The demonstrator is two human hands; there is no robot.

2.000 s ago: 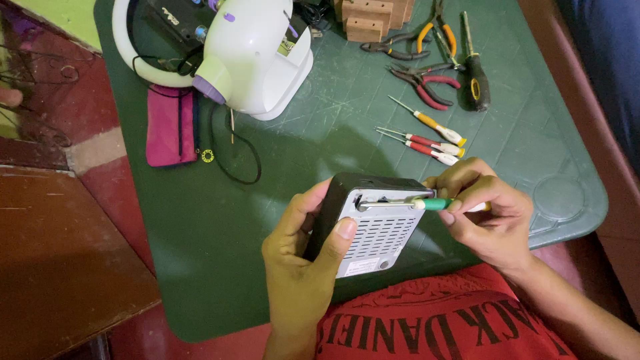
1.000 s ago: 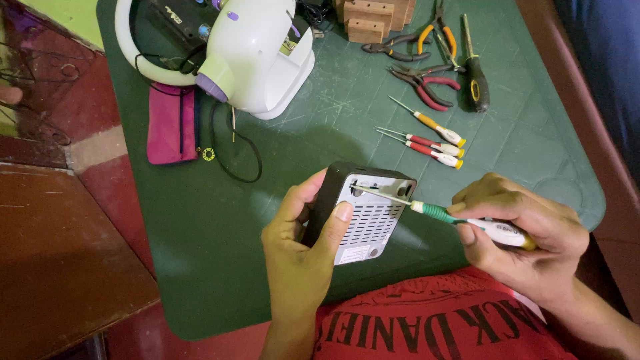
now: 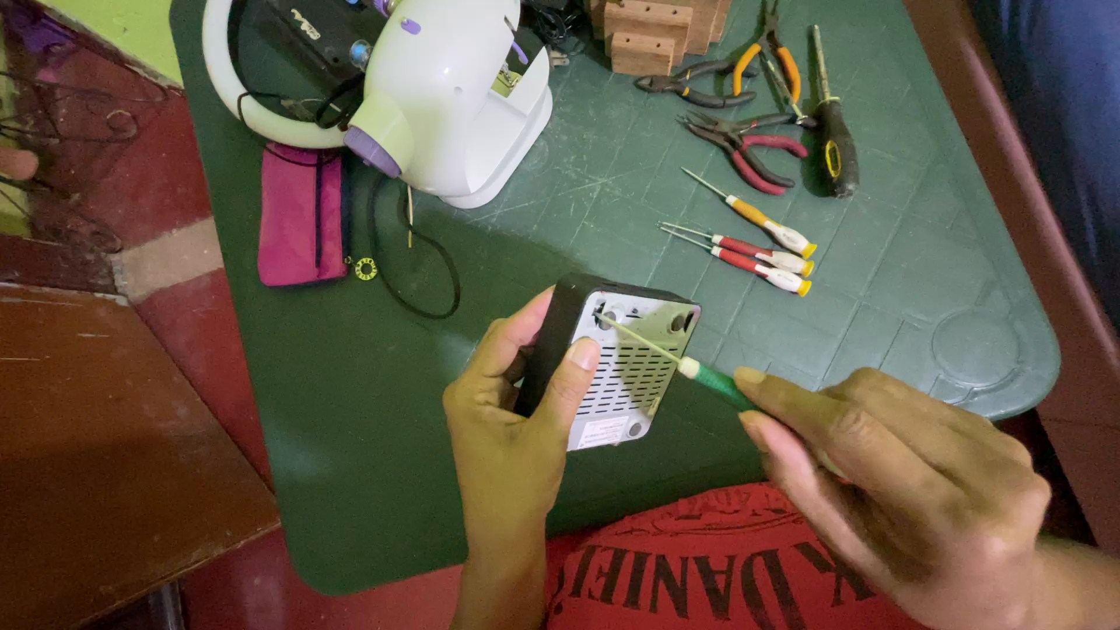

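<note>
My left hand [image 3: 516,420] holds a small black box-shaped device [image 3: 626,367] by its side, thumb on its pale slotted face. That face has round pads near its corners and a label with writing. In my right hand [image 3: 901,472] is a precision screwdriver with a green and white handle [image 3: 717,383]. Its thin shaft slants across the face, and the tip is at a dark opening in the upper left corner. Whether the tip is inside the opening cannot be told. The device is held tilted above the green table [image 3: 376,490].
Beyond the device lie several small screwdrivers [image 3: 761,262], red-handled pliers [image 3: 752,153], more pliers [image 3: 700,85] and a larger black screwdriver [image 3: 836,144]. A white sewing machine [image 3: 446,87], wooden blocks [image 3: 647,35] and a pink pouch [image 3: 302,219] with a cord stand or lie farther back.
The screwdriver, nearly level across the device two seconds ago, now slopes down to the right. My right hand has moved right and lower, away from the device's edge. My left hand keeps its hold.
</note>
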